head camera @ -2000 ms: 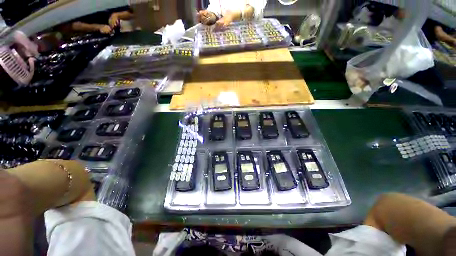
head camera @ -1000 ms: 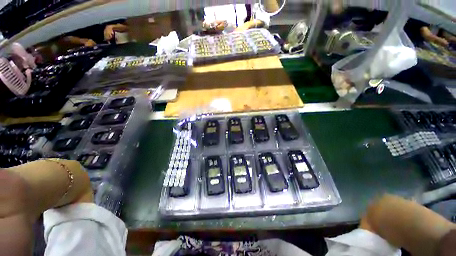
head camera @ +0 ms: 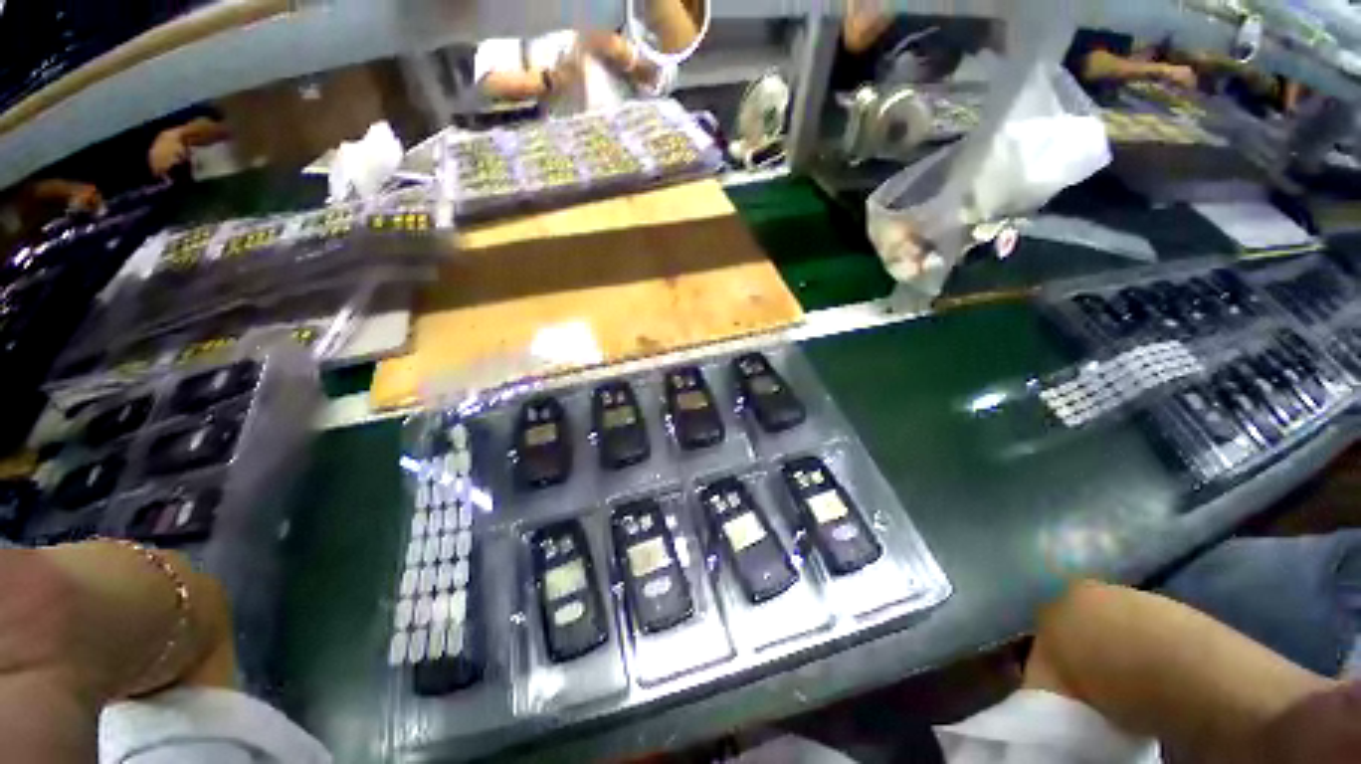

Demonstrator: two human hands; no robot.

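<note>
A clear blister tray (head camera: 717, 679) lies on the green bench in front of me with black device housings (head camera: 657, 560) in two rows of pockets. The front-row housings show pale rectangles and small pale ovals. A sheet of silver-white stickers (head camera: 433, 575) lies over the tray's left end, partly covering the housings there. My bare left forearm and wrist (head camera: 112, 634), with a thin bracelet, show at the lower left. My right forearm (head camera: 1179, 664) shows at the lower right. Both are cut off by the picture's edges, and no fingers of either hand show.
A plywood board (head camera: 597, 284) lies behind the tray. A neighbouring filled tray (head camera: 224, 493) is at left. More trays and another sticker sheet (head camera: 1119, 381) are at right. Trays of yellow-marked parts (head camera: 575, 161), a plastic bag (head camera: 955, 194), a fan (head camera: 764, 120) and people's hands are beyond.
The view has turned to the right, so the trays, board and bag appear further left and tilted. More of the right-hand trays shows. The housings keep their pockets; both forearms look much the same.
</note>
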